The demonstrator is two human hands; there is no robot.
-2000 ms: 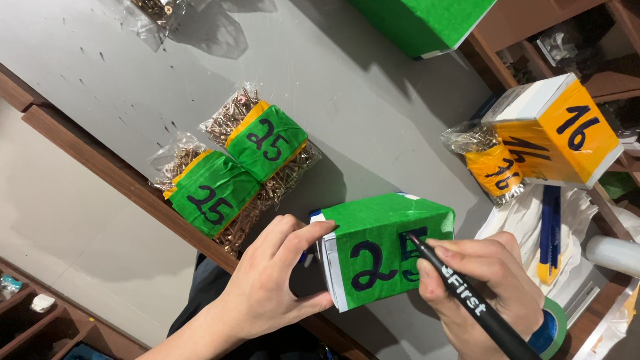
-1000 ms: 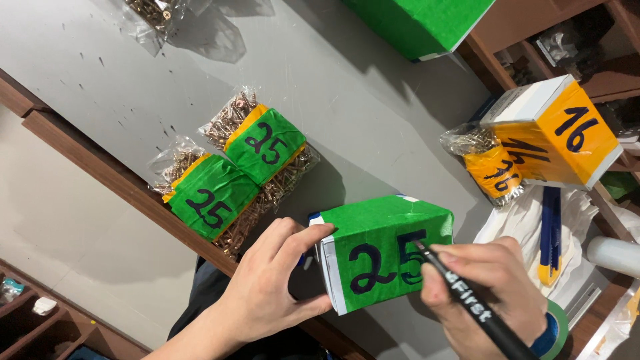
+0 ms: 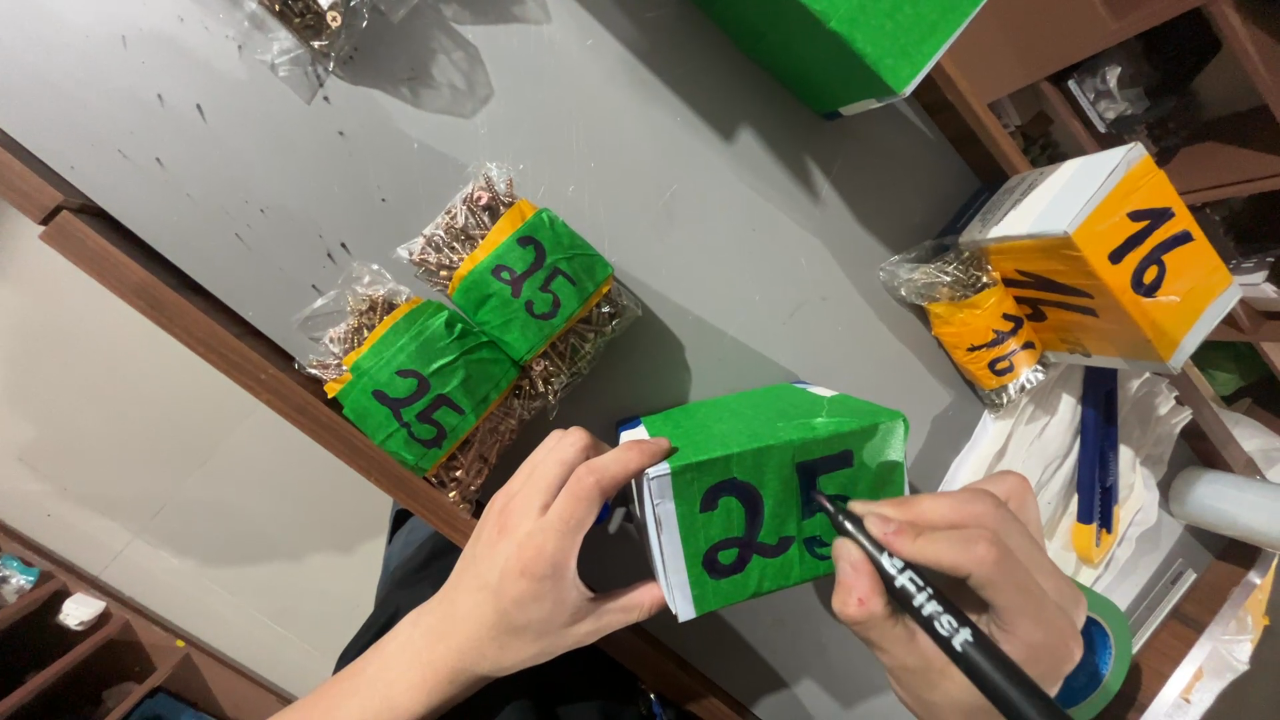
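Note:
My left hand (image 3: 560, 540) grips the left end of a small box wrapped in green tape (image 3: 780, 430), which bears a large black "25". In my right hand (image 3: 950, 580) is a black marker (image 3: 930, 610), its tip touching the "5" on the box's front face. Two clear bags of screws, one lower (image 3: 430, 385) and one upper (image 3: 530, 280), lie side by side to the left, each with a green and yellow tape band marked "25". Partly hidden behind my right wrist is a roll of green tape (image 3: 1108, 640).
At the right stand an orange-taped box (image 3: 1130, 260) marked "16" and an orange-banded bag of screws (image 3: 985, 325). Below them lies a blue and yellow utility knife (image 3: 1097, 460). A larger green box (image 3: 850, 50) and another screw bag (image 3: 315, 30) are at the top. Wooden shelving (image 3: 1230, 90) borders the right.
The marker tip has shifted on the "5", from near its top to farther down on its left side. My left hand still holds the box in place.

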